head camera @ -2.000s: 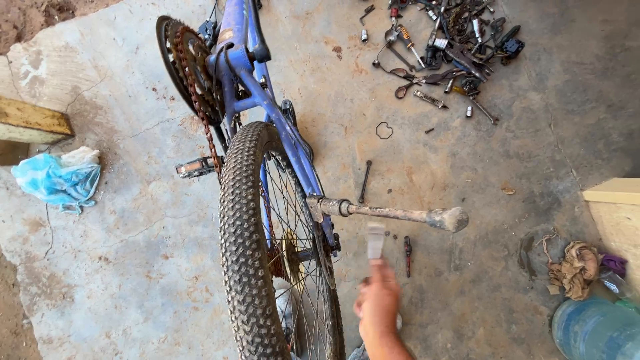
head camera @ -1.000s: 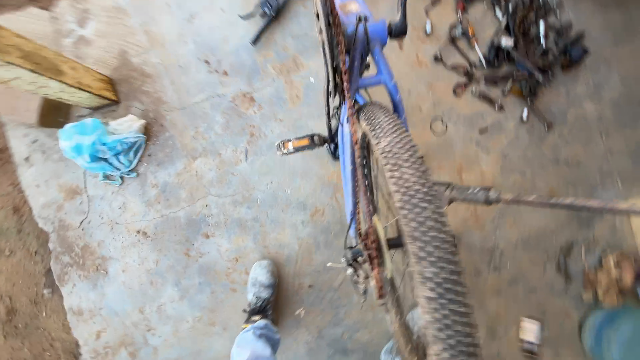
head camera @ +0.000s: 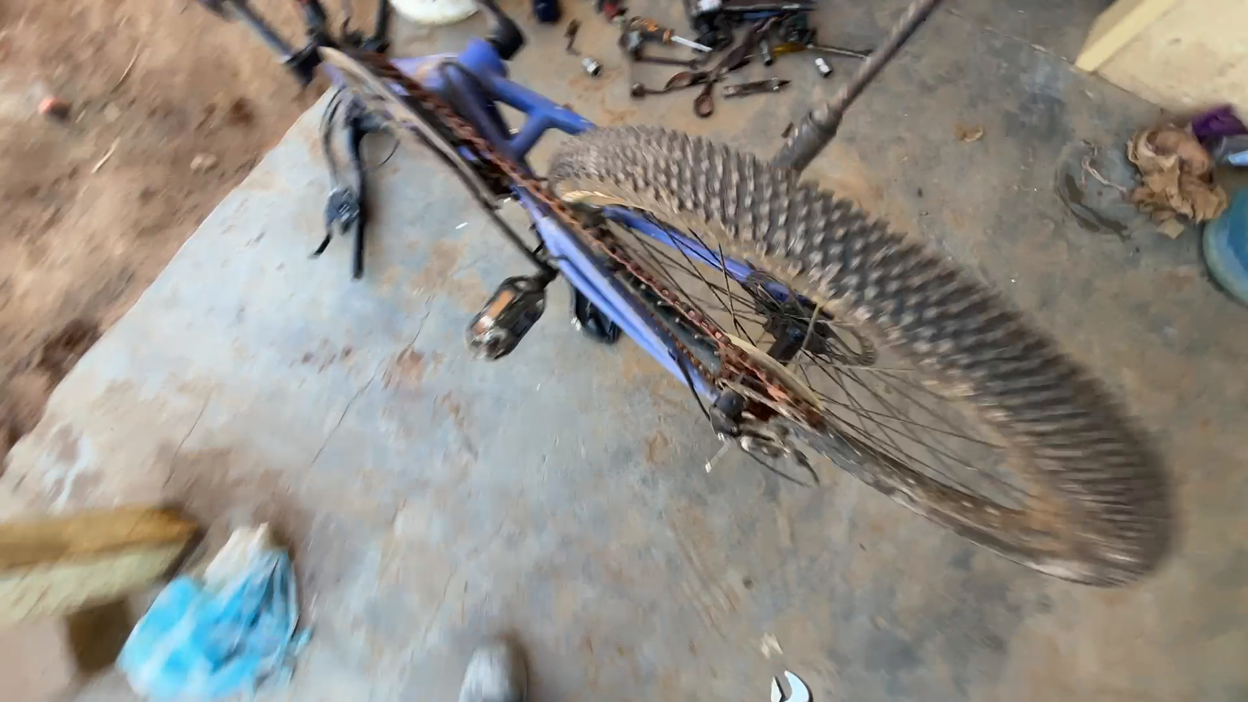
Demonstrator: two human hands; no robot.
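Note:
Neither my left hand nor my right hand shows at this moment. A blue bicycle frame [head camera: 546, 122] runs from the upper left toward the middle. Its knobby rear tire [head camera: 877, 283], muddy and slightly blurred, reaches toward the lower right. A rusty chain [head camera: 624, 268] runs back to the rear sprocket, with the rear derailleur [head camera: 765, 434] beside the hub. One pedal [head camera: 507, 317] sticks out to the left over the concrete. At the bottom edge the open jaw of a wrench [head camera: 791, 686] comes into view; what holds it, if anything, is hidden.
Loose tools and sockets [head camera: 721, 58] lie in a pile at the top. A blue and white cloth [head camera: 219, 624] and a wooden block [head camera: 93, 551] are at lower left. A shoe tip [head camera: 495, 673] shows at the bottom edge. Brown crumpled material [head camera: 1175, 180] lies at right.
Two seconds ago a hand with a flat metal thing was beside the rear wheel; no hand shows now. The view has swung, and the bicycle lies more slanted across it.

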